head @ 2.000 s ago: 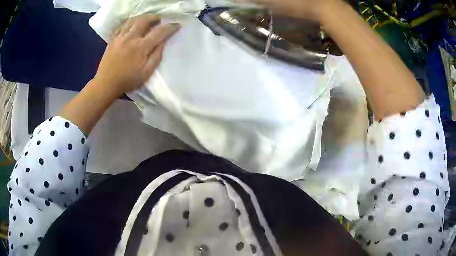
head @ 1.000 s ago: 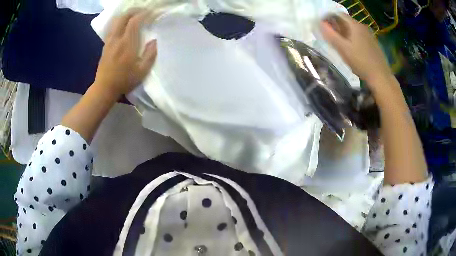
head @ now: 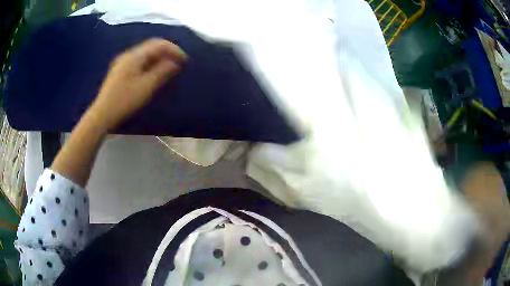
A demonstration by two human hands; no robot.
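The white garment [head: 335,128] is a bright, blurred stretch of cloth from the top middle down to the lower right. My right hand [head: 485,192], blurred at the right edge, is shut on its lower right end. My left hand [head: 137,78] is above the navy padded board [head: 223,95], fingers loosely bent, holding nothing. Much of the board's top shows bare. The steam iron is not visible.
A yellow wire basket [head: 391,19] stands at the upper right. A pale cloth-covered table [head: 134,184] lies below the board, with crumpled cream cloth [head: 274,173] hanging near its front. Dark, blurred clutter is at the right.
The garment has been pulled off much of the board, to the right and toward me. My right hand has moved down and right; my left hand has let go. The iron has left view.
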